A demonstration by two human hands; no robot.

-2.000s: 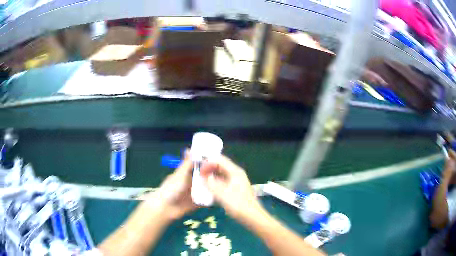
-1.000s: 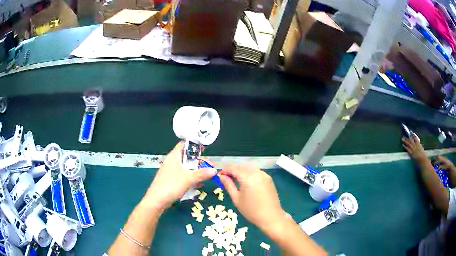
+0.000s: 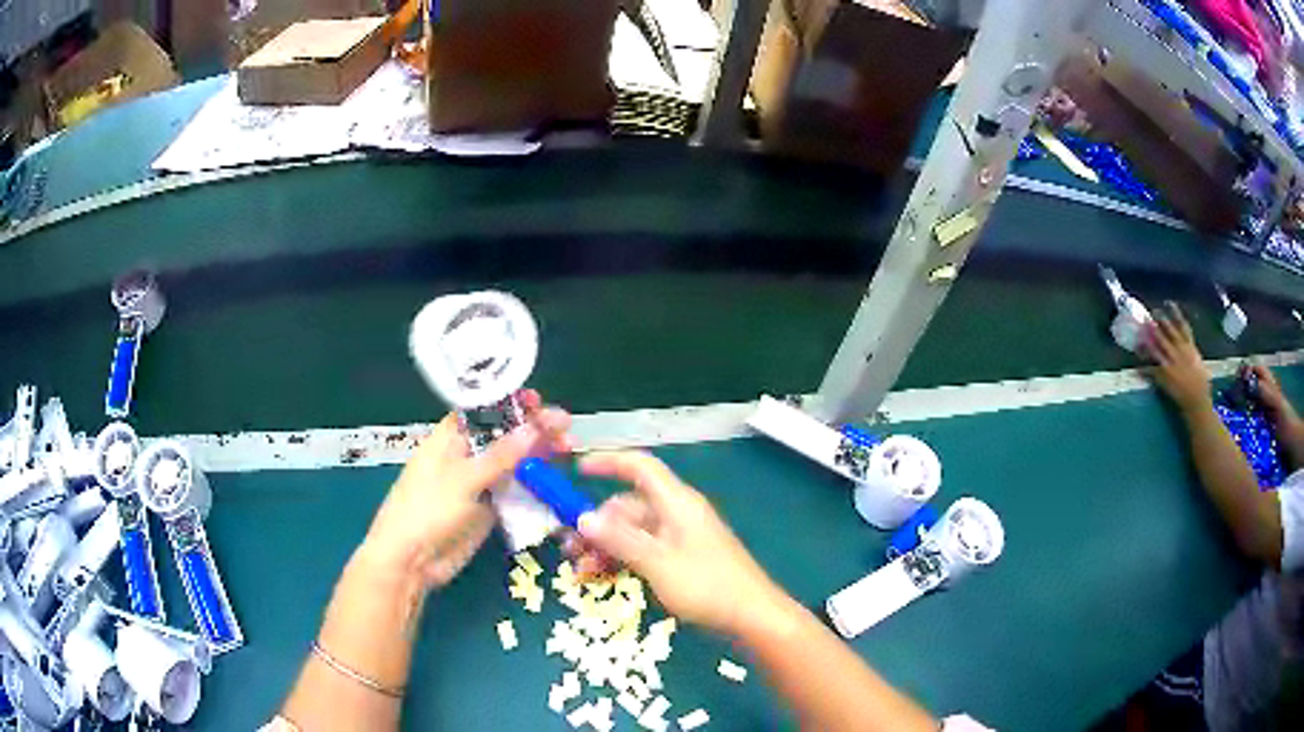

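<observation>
A white half-assembled fan (image 3: 473, 348) is upright over the bench, its round grille head at the top. My left hand (image 3: 455, 493) is closed around its handle just below the head and hides part of the circuit board. My right hand (image 3: 672, 536) holds the blue battery (image 3: 555, 491) between thumb and fingers, slanted beside the open handle. Cream foam pads (image 3: 615, 644) lie in a loose heap on the bench below my hands.
Two fans (image 3: 897, 479) with loose batteries lie at right. Piled fans (image 3: 72, 572) are at left. A fan (image 3: 129, 336) lies on the conveyor belt (image 3: 687, 315). A metal post (image 3: 930, 215) stands right of centre. Another person's hands (image 3: 1180, 358) are at far right. Cardboard boxes (image 3: 522, 65) stand behind.
The held fan's head has turned to face me more. The blue battery, earlier mostly hidden by my fingers, now shows. The fan on the belt appears farther left as the view shifts.
</observation>
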